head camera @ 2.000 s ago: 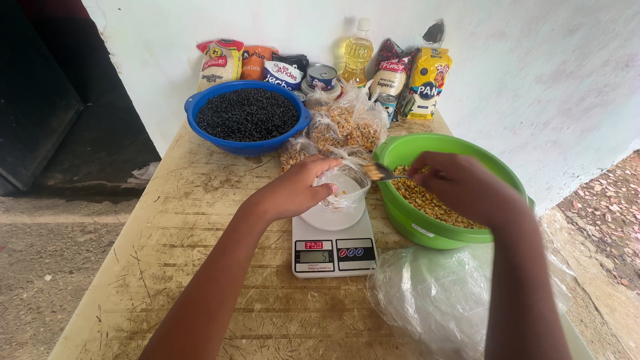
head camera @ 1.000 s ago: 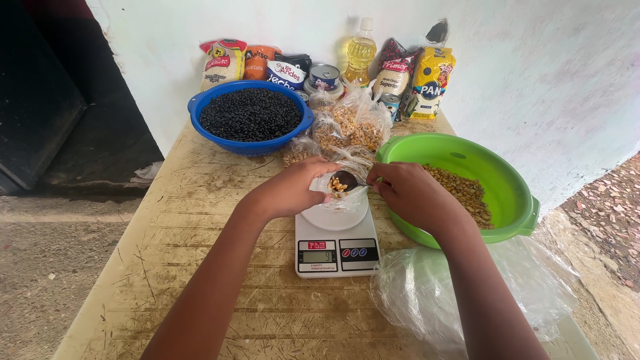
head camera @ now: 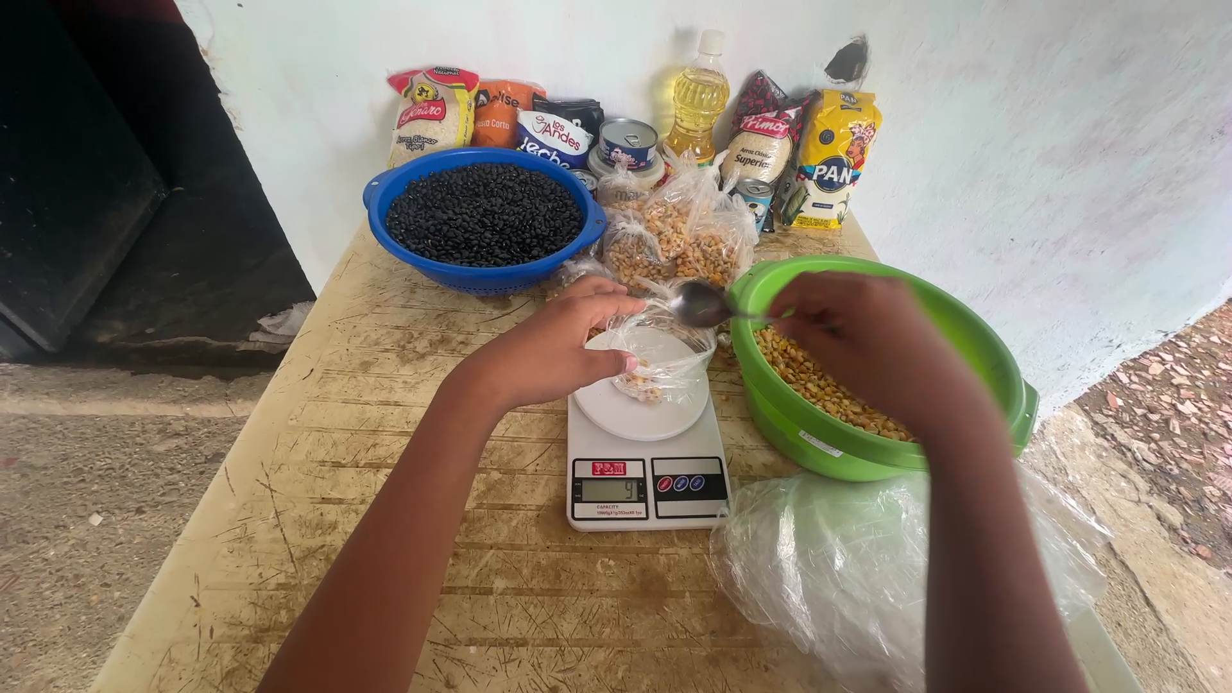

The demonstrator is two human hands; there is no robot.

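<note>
My left hand [head camera: 549, 351] holds the rim of a clear plastic bag [head camera: 664, 361] open between thumb and fingers. A few corn kernels lie at the bottom of the bag, which rests on the round white platform of a digital kitchen scale [head camera: 647, 491]. In my right hand [head camera: 847, 327], slightly blurred, is a metal spoon [head camera: 701, 304], its bowl just above the right of the bag's mouth and looking empty. Beneath the right hand stands a green plastic basin [head camera: 991, 385] with yellow corn kernels [head camera: 818, 385] in it.
Behind are a blue colander [head camera: 385, 217] of black beans, filled bags of corn [head camera: 674, 236], an oil bottle [head camera: 700, 96], cans and food packets [head camera: 833, 159]. Thin plastic bags [head camera: 828, 568] lie at the front right of the worn table [head camera: 385, 500].
My right hand first brought the spoon from over the green basin to the bag with kernels in it, then drew back right, the spoon now empty. My left hand stays at the bag.
</note>
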